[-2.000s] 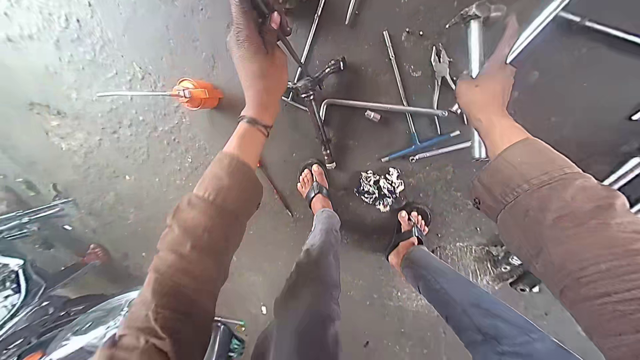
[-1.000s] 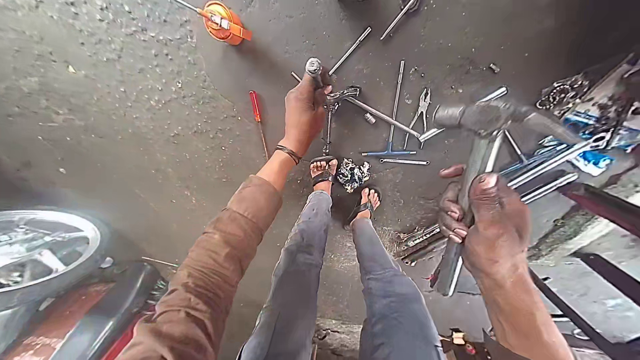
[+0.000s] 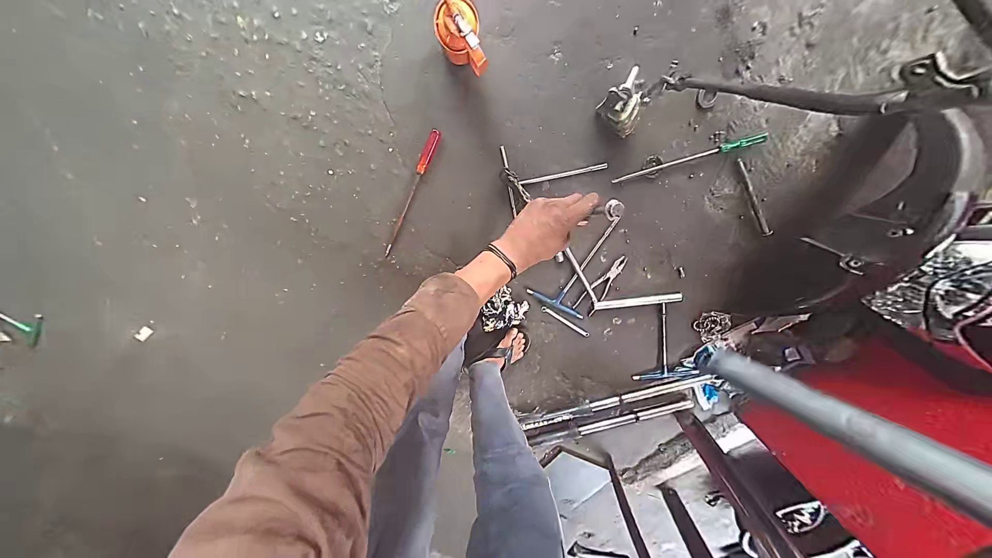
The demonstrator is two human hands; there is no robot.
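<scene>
My left hand (image 3: 546, 229), in a brown sleeve, is closed round a dark metal rod with a round metal end (image 3: 614, 209), held above the scattered tools. Below it on the floor lie pliers (image 3: 614, 273), a blue-handled T-wrench (image 3: 555, 302) and a metal bar (image 3: 639, 301). A crumpled patterned cloth (image 3: 502, 308) lies by my sandalled foot. Left of the hand lies a screwdriver with a red handle (image 3: 428, 153); a green-handled screwdriver (image 3: 744, 142) is at the upper right. My right hand is out of view. A blurred grey metal tube (image 3: 837, 426) juts in from the right edge.
An orange container (image 3: 457, 35) stands at the top. A black tyre (image 3: 922, 186) and red bodywork (image 3: 876, 387) take up the right side. Chromed fork tubes (image 3: 620, 411) lie below the tools. A small metal part (image 3: 622, 108) sits near a dark bar (image 3: 790, 94).
My right hand, which held a hammer one second ago, has gone out of view. My left hand still holds the rod. The view has swung towards the right, showing the tyre and red bodywork.
</scene>
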